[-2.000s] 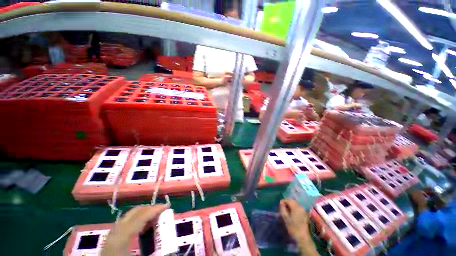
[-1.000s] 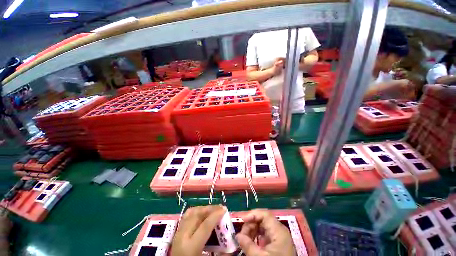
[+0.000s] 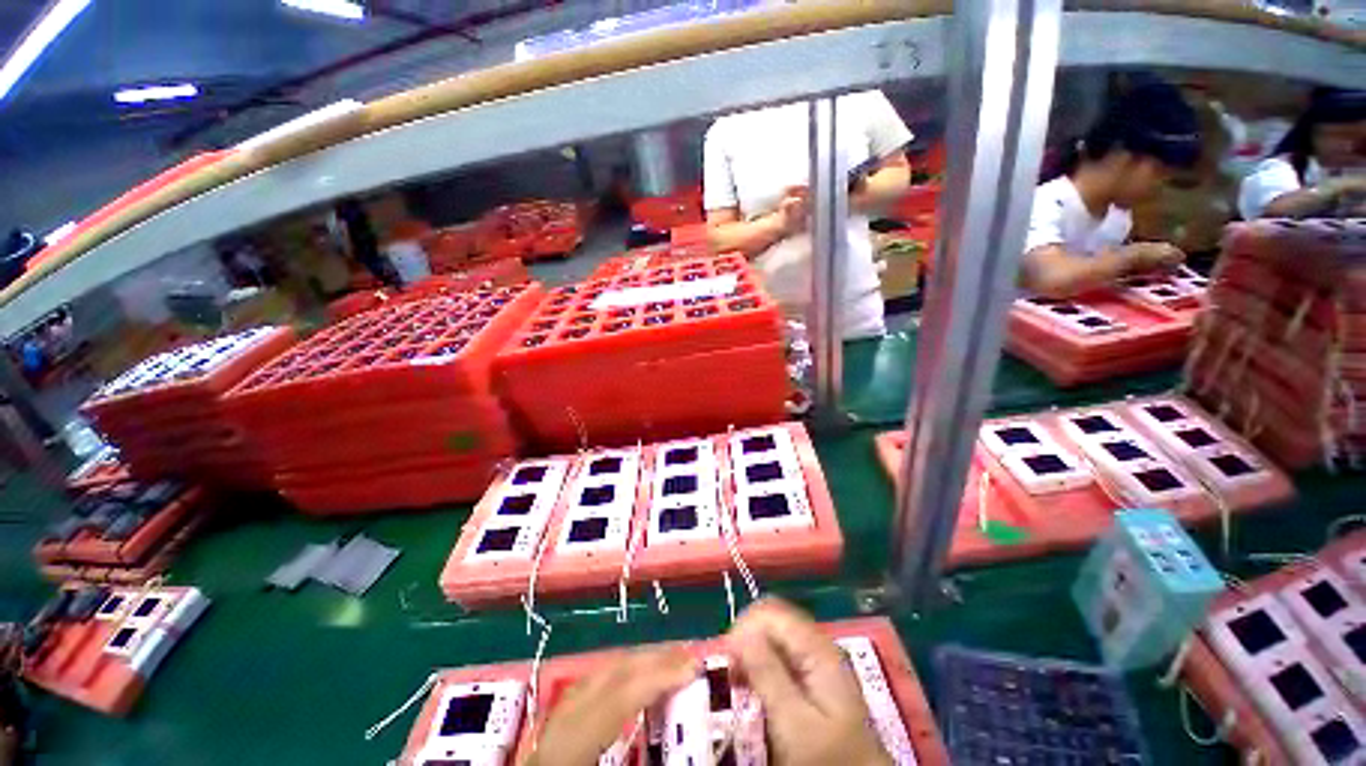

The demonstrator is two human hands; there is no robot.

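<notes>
My left hand (image 3: pixel 611 711) and my right hand (image 3: pixel 805 691) are at the bottom centre, over the near foam tray (image 3: pixel 902 669). Between them they hold a white device unit (image 3: pixel 698 727), its edge and part of a dark screen showing. The fingertips are blurred, and any small part between them cannot be made out. Another white unit (image 3: pixel 468 721) with a dark screen lies in the tray to the left. More white units show at the tray's right, partly behind my right hand.
A dark parts tray (image 3: pixel 1034 715) and pale blue carton (image 3: pixel 1151 587) stand right. Another filled foam tray (image 3: pixel 644 566) lies beyond my hands. Tall red tray stacks (image 3: pixel 644 374) stand behind it. A metal post (image 3: pixel 966 299) rises right of centre. Grey sheets (image 3: pixel 336 564) lie left. People work across the bench.
Since the oldest frame, the view has swung left and my right hand has come from beside the carton to the unit. Since the middle frame, both hands have closed in around the unit.
</notes>
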